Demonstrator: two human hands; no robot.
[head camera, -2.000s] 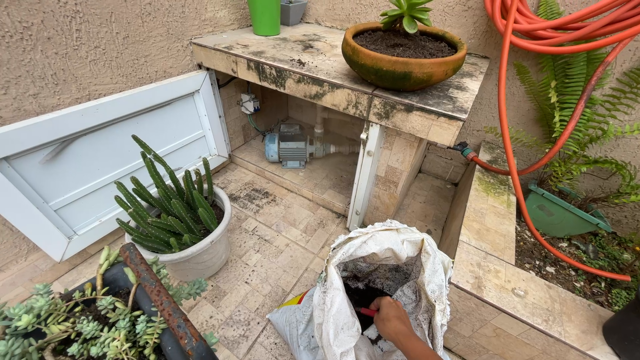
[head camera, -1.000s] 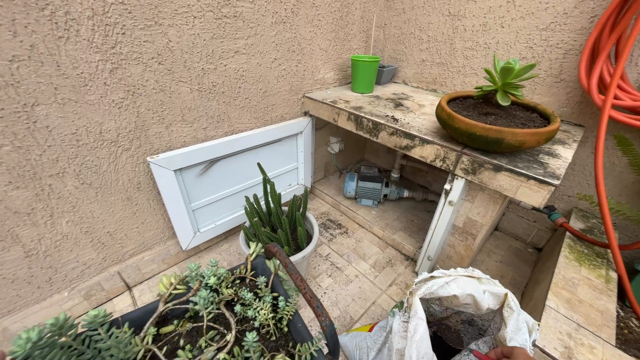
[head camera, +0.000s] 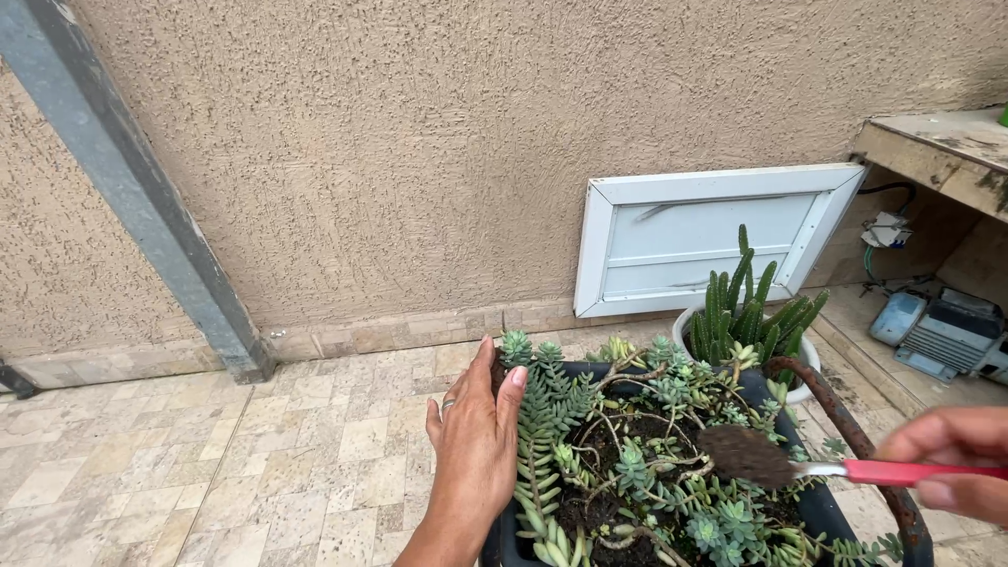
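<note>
My right hand (head camera: 949, 465) grips the red handle of a small garden trowel (head camera: 890, 472), its blade loaded with dark soil (head camera: 744, 455). The blade is over a dark rectangular planter (head camera: 823, 520) of trailing succulents (head camera: 630, 465) with bare soil between the stems. My left hand (head camera: 472, 441), a ring on one finger, lies against the succulent stems (head camera: 543, 417) at the planter's left side, fingers extended. Whether it grips the rim behind them is hidden. A rusty curved metal handle (head camera: 854, 433) rises at the planter's right side, near my right hand.
Behind the planter is a cactus-like plant (head camera: 740, 315) in a white pot (head camera: 811, 366). A white panel door (head camera: 709, 236) stands by the textured wall (head camera: 394, 157). At right, an electric pump (head camera: 953, 331) sits under a tiled shelf (head camera: 937, 157). A metal post (head camera: 150, 197) slants at left.
The view has swung left to the planter. My right hand, earlier inside the white sack, is now over the planter's right side with the soil-laden trowel. My left hand is now at the succulents.
</note>
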